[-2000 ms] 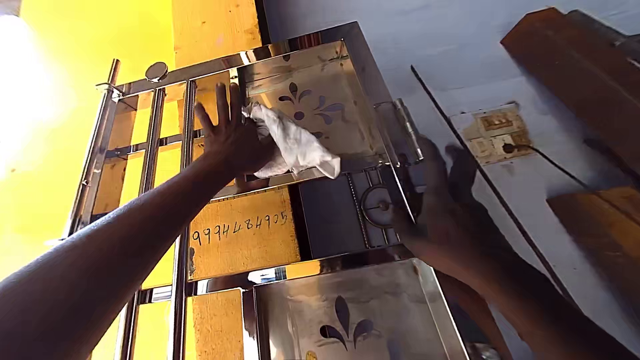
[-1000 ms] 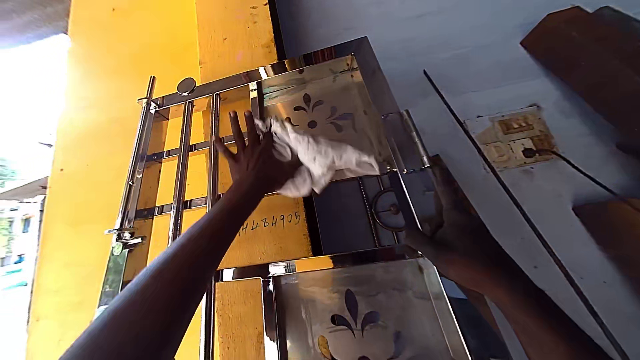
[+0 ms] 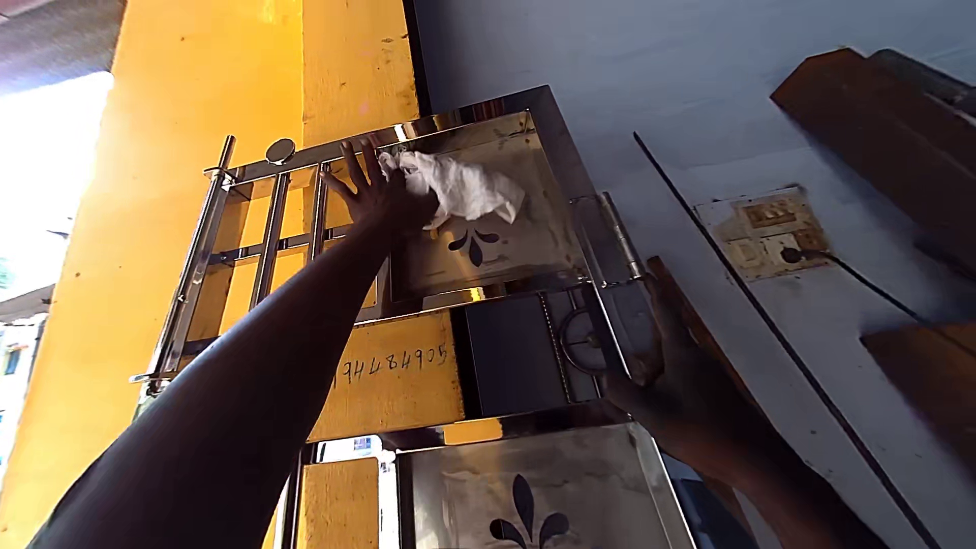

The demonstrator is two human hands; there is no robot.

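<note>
A polished metal gate [image 3: 568,160] with tubular bars and sheet panels with leaf-shaped cut-outs stands before me. My left hand [image 3: 381,194] is at the upper panel's left edge, fingers spread, with a white cloth [image 3: 469,187] under its palm and thumb side. The cloth lies across the top of that panel, above a cut-out. My right hand [image 3: 648,366] grips the gate's right frame tube below a cylindrical hinge [image 3: 621,235]; its fingers are partly hidden. A ring ornament [image 3: 581,341] sits just left of this hand. The lower panel [image 3: 602,473] is below.
Behind the gate is a yellow pillar [image 3: 206,84] bearing handwriting. A grey-blue wall [image 3: 610,61] at right carries a worn switchboard [image 3: 762,232] with a plugged-in cable. A thin dark rod [image 3: 762,320] leans there, near brown boards [image 3: 877,114]. Daylight shows at far left.
The cloth and my left hand have moved up the upper panel, uncovering the leaf cut-out. My right hand stays at the right frame. The view has shifted.
</note>
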